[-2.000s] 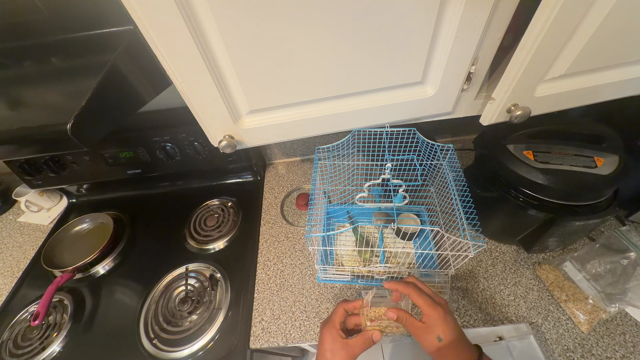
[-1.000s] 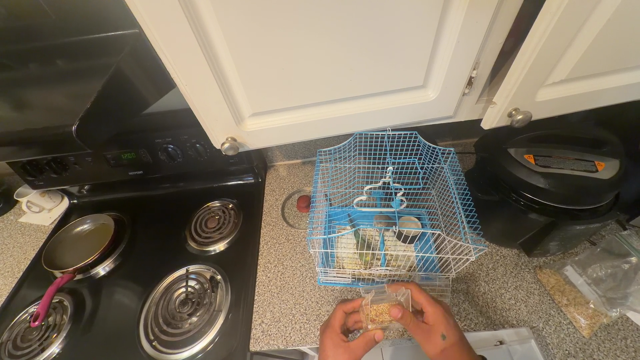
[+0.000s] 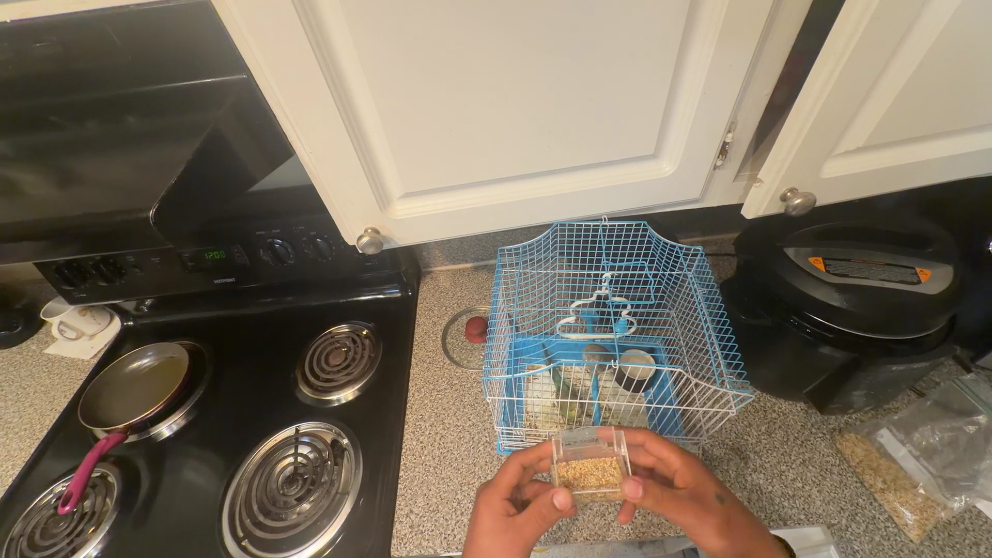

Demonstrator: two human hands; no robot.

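Observation:
A small clear plastic feeder cup (image 3: pixel 590 471) with yellowish seed in it is held between both hands, in front of a blue and white wire bird cage (image 3: pixel 612 310). My left hand (image 3: pixel 521 496) grips the cup's left side, thumb at its front. The right side is gripped by my right hand (image 3: pixel 668 482), also thumb in front. Inside the cage are a white plastic swing (image 3: pixel 597 322), a round cup (image 3: pixel 635 370) and a green bird (image 3: pixel 564 391), partly hidden by the wires.
Left of the cage are a glass lid (image 3: pixel 459 350) and a black electric stove (image 3: pixel 372 434) with a pink-handled frying pan (image 3: pixel 136 387). To its right stand a black electric pressure cooker (image 3: pixel 845 310) and a plastic bag of seed (image 3: pixel 899 480). White cabinet doors (image 3: pixel 527 101) overhang the counter.
Both hands still hold the feeder cup. My right hand's fingers, over the cup's top two seconds ago, are now at its right side, and the cup shows more openly.

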